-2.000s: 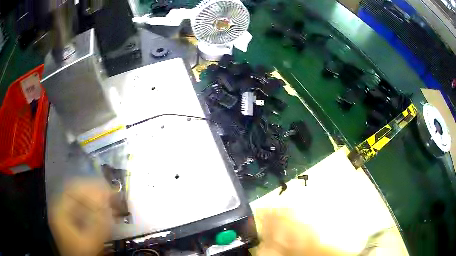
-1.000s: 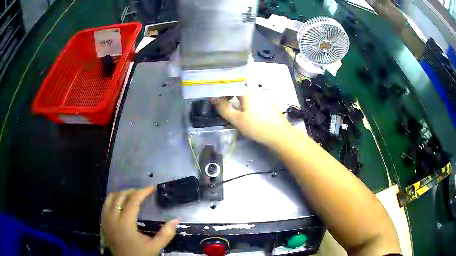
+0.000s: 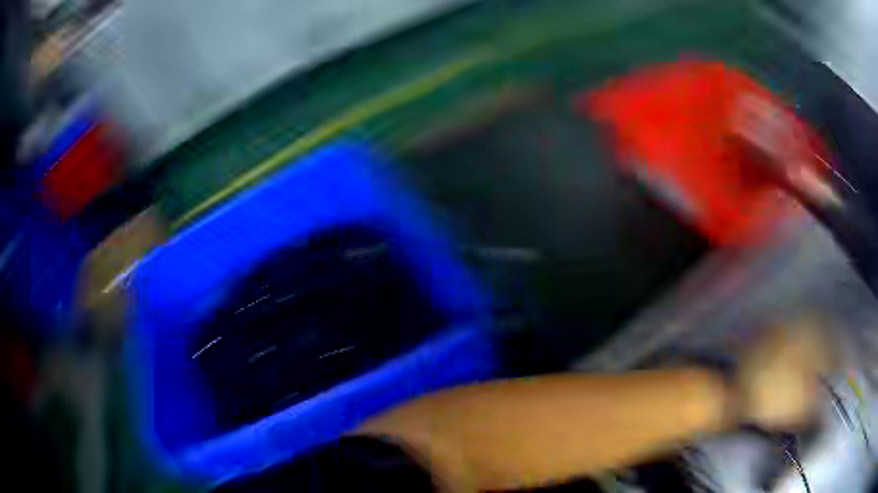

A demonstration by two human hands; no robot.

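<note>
The whole view is strongly blurred. My left forearm reaches from the bottom centre to the right, and my left hand (image 3: pixel 785 380) is a blurred shape over the right part of the silver machine plate (image 3: pixel 684 303). Its fingers cannot be made out, nor whether it holds anything. Dark blurred shapes lie around and below the hand; I cannot tell if one is an adapter. My right hand is not in view.
A deep blue bin (image 3: pixel 162 376) with a dark heap inside stands at the left, beside the dark tabletop (image 3: pixel 549 221). A red basket (image 3: pixel 674 135) is at the upper right. A yellow line (image 3: pixel 356 120) crosses the green surface behind the bin.
The view has swung left, bringing the blue bin in and shifting the basket and plate right. My left arm now extends across the bottom. My right hand has left the picture.
</note>
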